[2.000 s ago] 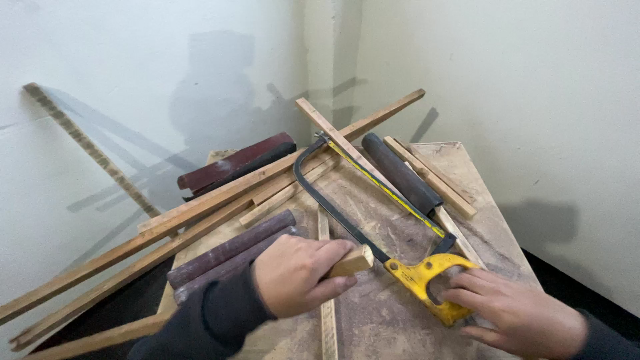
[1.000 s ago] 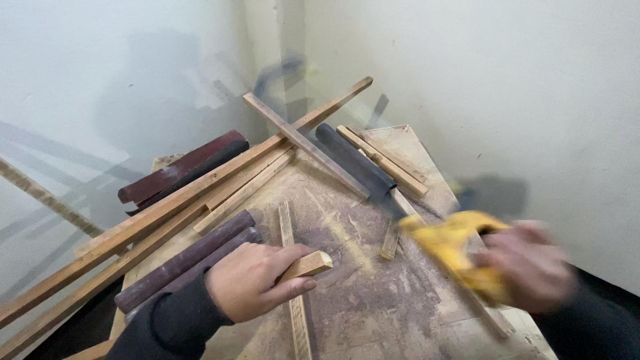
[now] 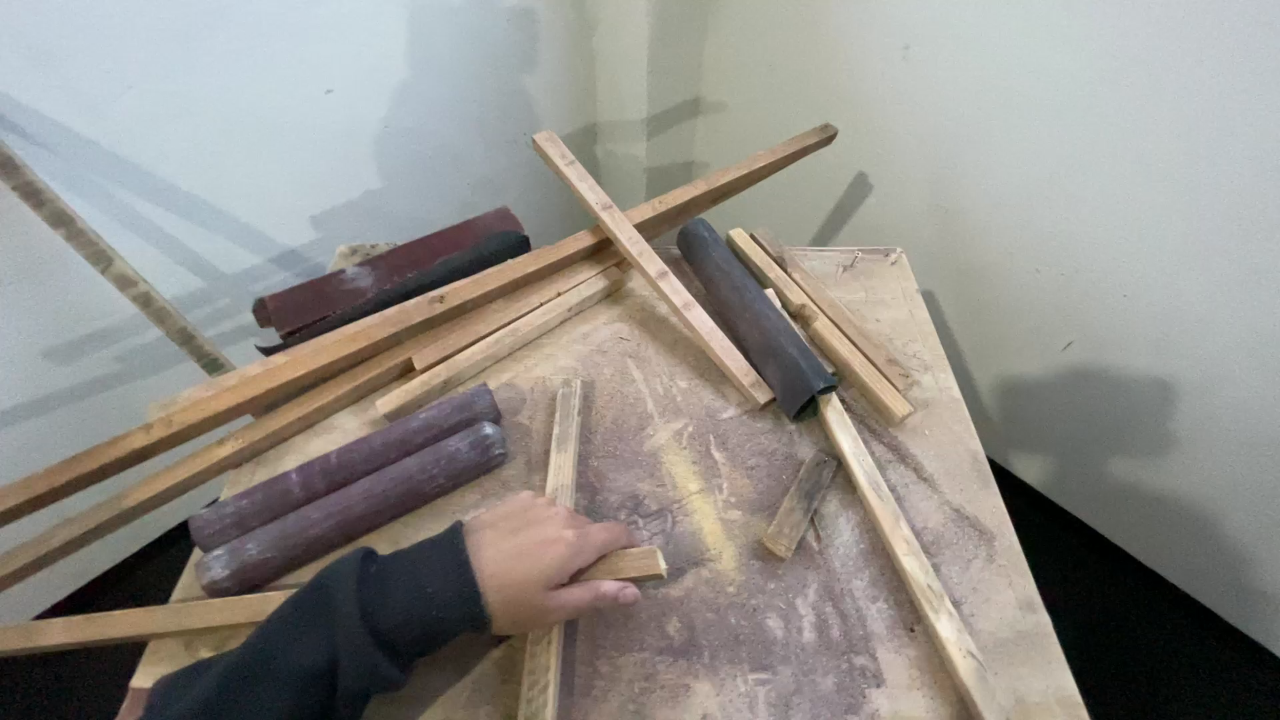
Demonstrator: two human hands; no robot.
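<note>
My left hand (image 3: 545, 560) grips a wooden strip (image 3: 628, 565), whose cut end sticks out between thumb and forefinger. Beneath the hand, another thin wooden strip (image 3: 565, 440) lies lengthwise on the worktable (image 3: 950, 430). A short wood offcut (image 3: 800, 505) rests to the right, past a streak of pale sawdust (image 3: 697, 500). My right hand is out of view, and so is the yellow-handled hacksaw. Left of my left hand lie two purple-brown rolls (image 3: 355, 508), probably of sandpaper, side by side.
Long wooden strips (image 3: 420, 310) cross the table's left side and overhang it. Behind them lie a dark red roll (image 3: 400, 270) and a black one. At the right, a dark grey roll (image 3: 755, 315) rests among more strips (image 3: 900, 540). Walls (image 3: 1100, 200) meet behind the table.
My right hand has moved off to the right with the hacksaw and left the view. The saw earlier lay across the wood strips. My left hand still holds its strip.
</note>
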